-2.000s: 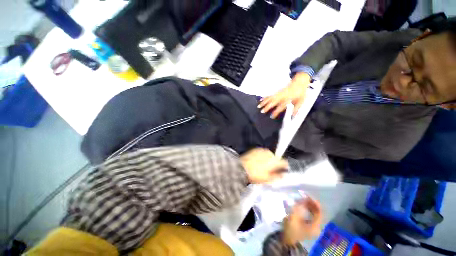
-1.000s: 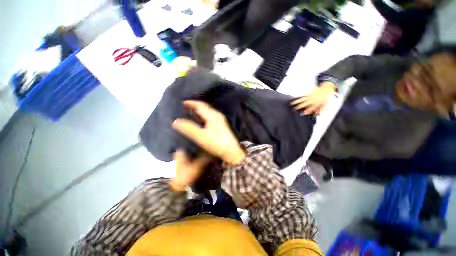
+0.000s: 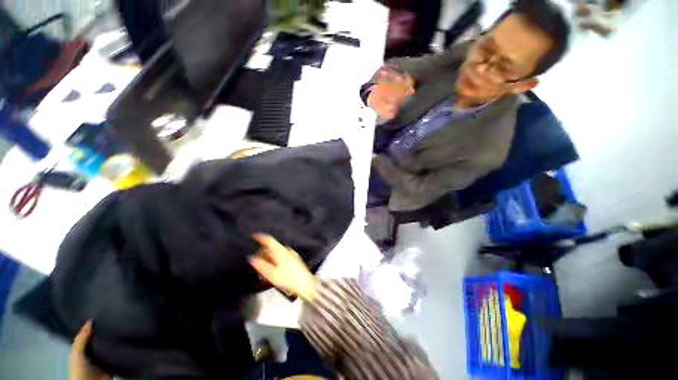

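Note:
A dark garment (image 3: 171, 245), black to charcoal, lies bunched over the white table's near edge, its left part hanging past the edge. My left hand (image 3: 83, 358) is at the bottom left, partly cut off. It holds the garment's near left edge, with most fingers hidden. My right hand (image 3: 284, 269) lies on the garment's near right part, fingers apart, slightly blurred, with no clear grip.
The white table (image 3: 338, 100) bears red-handled scissors (image 3: 26, 200), a yellow tape roll (image 3: 123, 171) and a keyboard (image 3: 260, 104). A seated person (image 3: 461, 137) is across to the right. Blue crates (image 3: 472, 326) and crumpled clear plastic (image 3: 398, 282) are at the lower right.
The garment is turned and spread further left. My hands, together on it a second ago, are now far apart. The other person's hand has left the cloth and is raised near their chest.

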